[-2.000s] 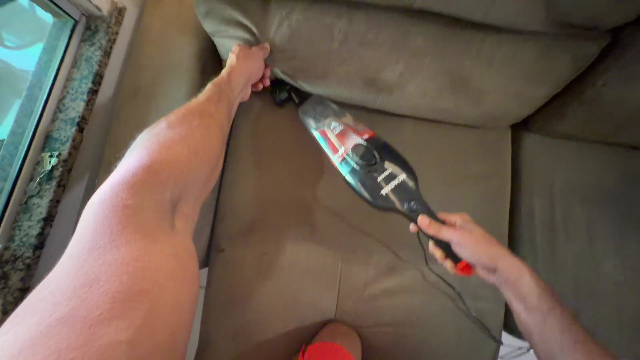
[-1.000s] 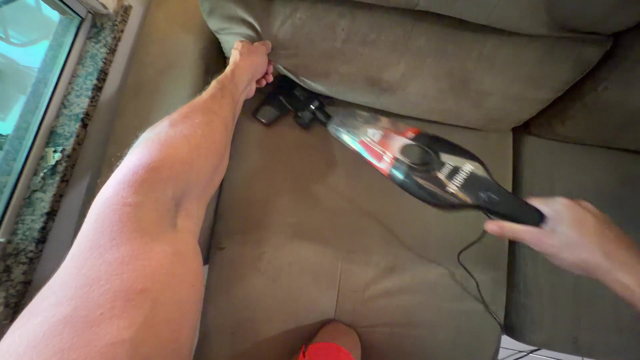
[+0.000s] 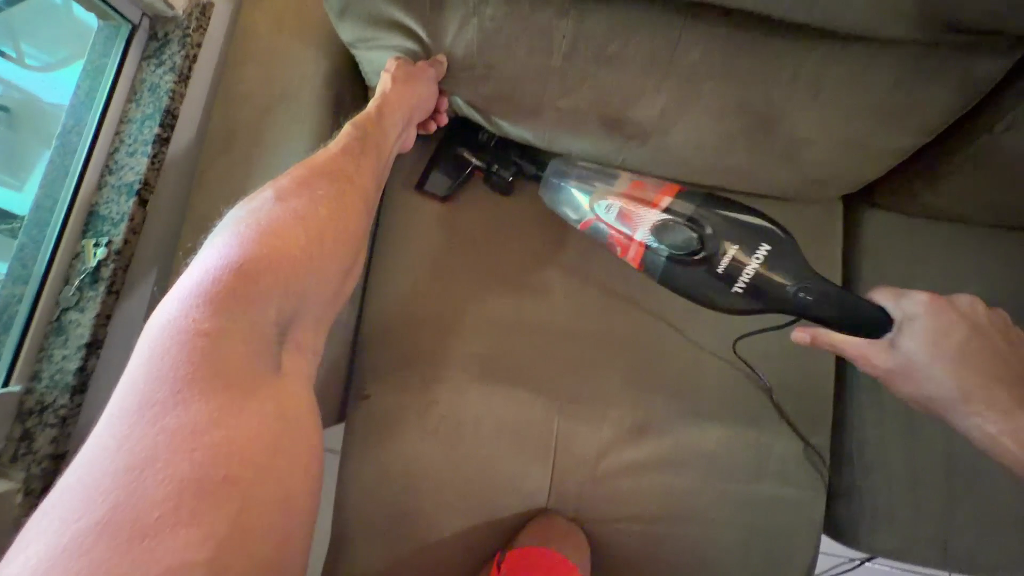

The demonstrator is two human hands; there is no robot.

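Observation:
My left hand point(image 3: 414, 100) grips the lower left corner of the sofa's back cushion point(image 3: 640, 96), holding its edge. My right hand point(image 3: 936, 344) is closed around the handle end of a black Mondial handheld vacuum cleaner point(image 3: 720, 256) with a clear and red dust container. Its black floor-type nozzle point(image 3: 456, 164) lies on the seat cushion point(image 3: 512, 320), just below and right of my left hand, with its upper part beneath the back cushion's lower edge. A thin black power cord point(image 3: 772, 392) hangs from the vacuum across the seat cushion.
The sofa's armrest point(image 3: 248, 104) is at the left, beside a granite windowsill point(image 3: 96, 264) with keys point(image 3: 94, 253) on it and a glass window point(image 3: 56, 120). Another seat cushion point(image 3: 928, 448) adjoins at the right. A knee point(image 3: 552, 536) rests at the seat's front.
My right hand has moved right compared with two seconds ago, and the vacuum lies at a flatter angle. Its nozzle, mostly hidden then, now shows below the back cushion. My left hand has stayed at the corner.

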